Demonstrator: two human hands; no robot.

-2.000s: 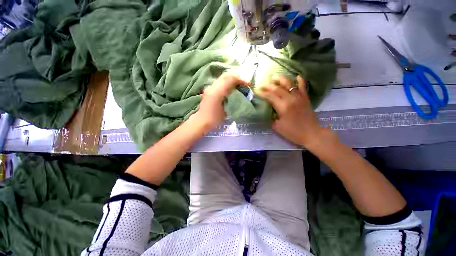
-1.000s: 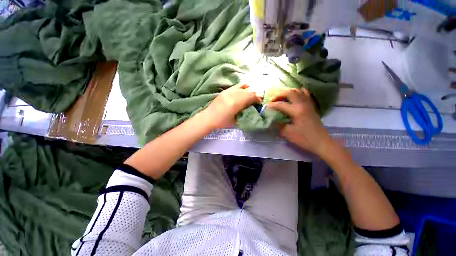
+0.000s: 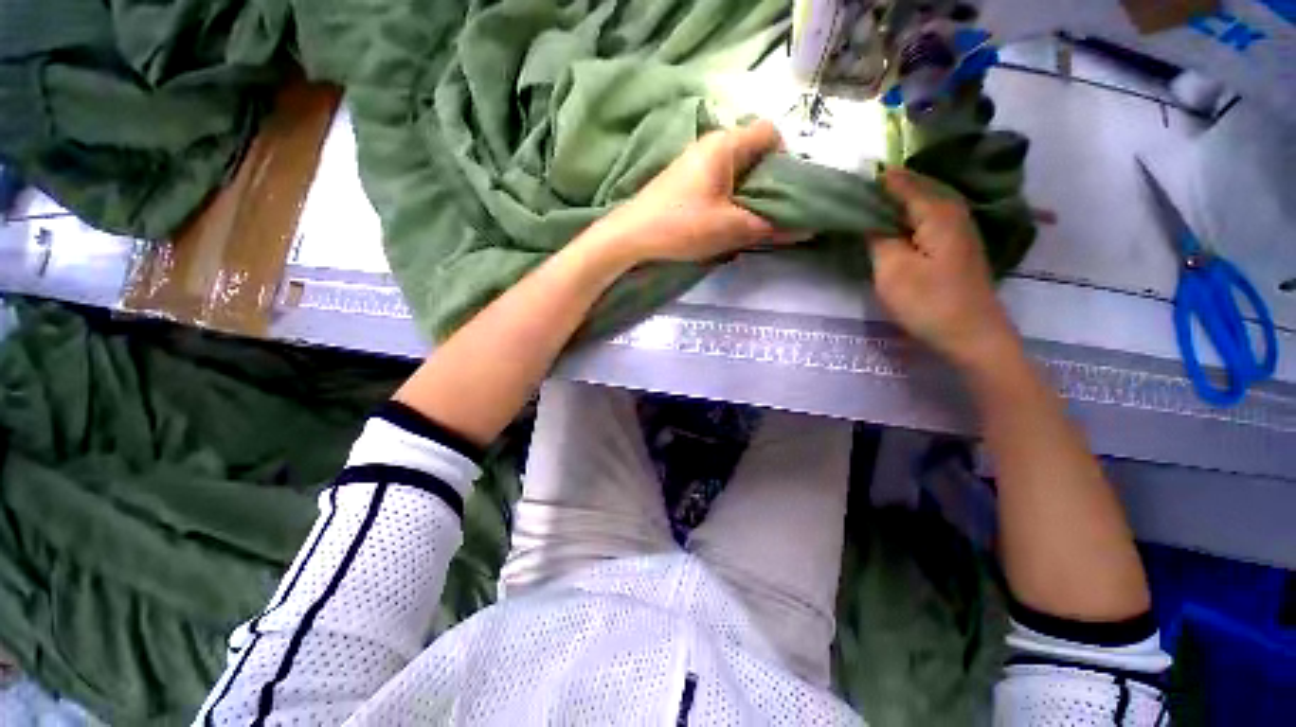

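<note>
The green garment piece (image 3: pixel 569 156) lies in loose folds on the machine table, left of and in front of the needle area. My left hand (image 3: pixel 711 199) grips a folded part of it just below the bright lamp spot. My right hand (image 3: pixel 931 263) pinches the same fold at its right end, so the cloth is stretched between both hands. The presser foot and needle (image 3: pixel 813 107) show small in the lamp glare, behind the held fold. Whether cloth lies under the foot cannot be told.
Blue-handled shears (image 3: pixel 1215 305) lie at the right. A dark green bundle (image 3: pixel 135 128) is at the far left beside brown tape (image 3: pixel 235 213). A measuring scale (image 3: pixel 768 341) runs along the table's front edge. A larger green pile (image 3: pixel 213 511) lies below the table at left.
My hands have moved apart and now hold a fold stretched between them; before, they were close together at the cloth. The small bluish-white piece between them no longer shows. The camera view has shifted.
</note>
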